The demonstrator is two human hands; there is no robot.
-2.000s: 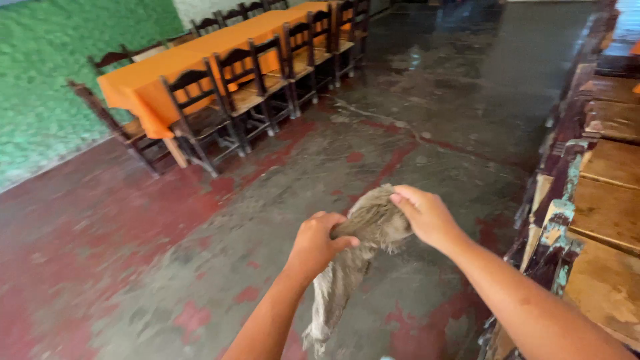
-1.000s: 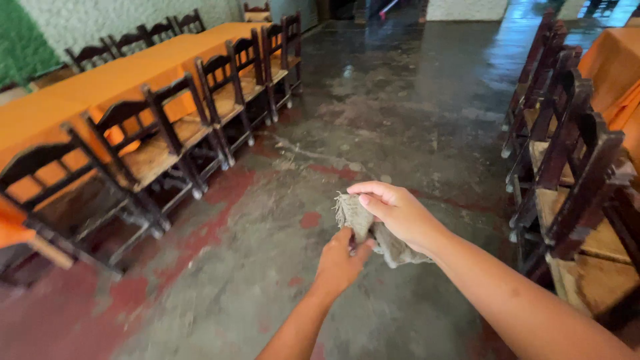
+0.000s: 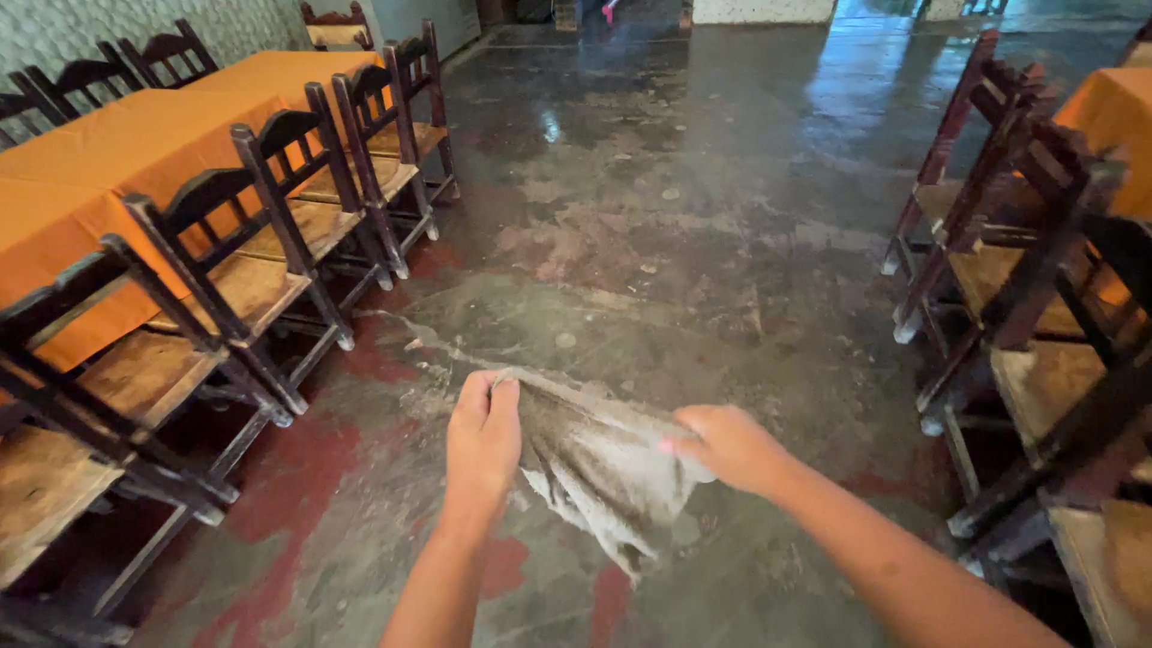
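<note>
A worn grey-brown cloth is stretched between my two hands above the floor, its lower part hanging down to a point. My left hand pinches its upper left corner between thumb and fingers. On the other side, my right hand grips the cloth near its upper right edge. The cloth looks stained and darker in its folds.
Dark wooden chairs line a long table with an orange tablecloth at the left. More wooden chairs stand along the right, beside another orange tablecloth. Between the rows runs a worn concrete floor with red patches.
The cloth was bunched between my hands one second ago; now it is spread out, with my hands farther apart. The view has shifted along the aisle between the chairs.
</note>
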